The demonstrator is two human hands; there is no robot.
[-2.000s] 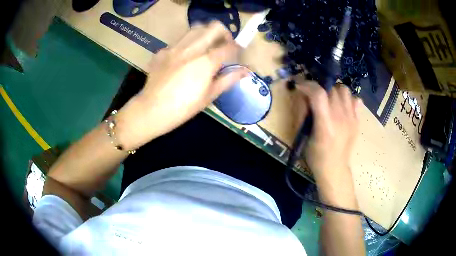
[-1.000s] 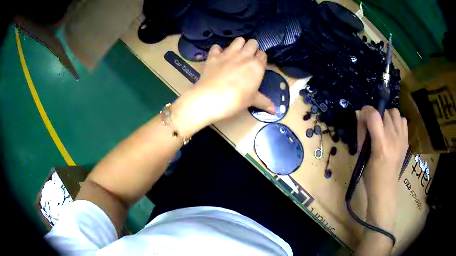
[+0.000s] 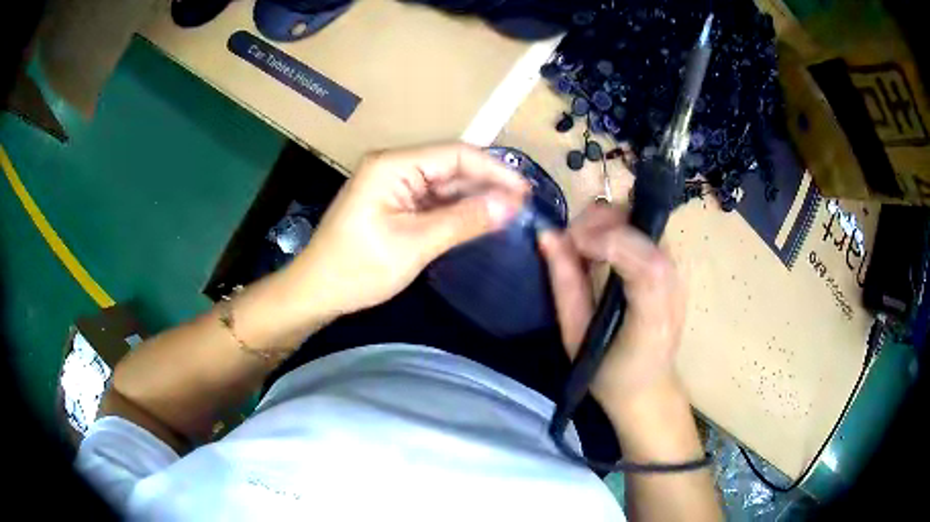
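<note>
My right hand (image 3: 622,296) holds the soldering iron (image 3: 665,189) along its palm, tip pointing up and away, while its thumb and index finger reach toward my left fingertips. My left hand (image 3: 408,219) pinches a small dark part (image 3: 532,214), blurred between the fingertips. Below the fingers is a black round cover (image 3: 489,280) over the bench edge near my lap. Black surface with small holes also shows behind the fingers; I cannot tell if it is the same cover. The heap of small black parts (image 3: 683,92) lies beyond the iron.
Printed cardboard (image 3: 775,347) covers the bench. A pale strip (image 3: 510,94) lies beyond my hands. More black covers (image 3: 301,15) are at the far edge. A carton (image 3: 867,112) and a dark box (image 3: 897,260) stand right. The iron's cable (image 3: 653,467) crosses my right wrist.
The two hands have come together over the bench edge. The single shiny cover no longer shows flat on the cardboard; a dark one is under the fingers. The right hand still holds the iron.
</note>
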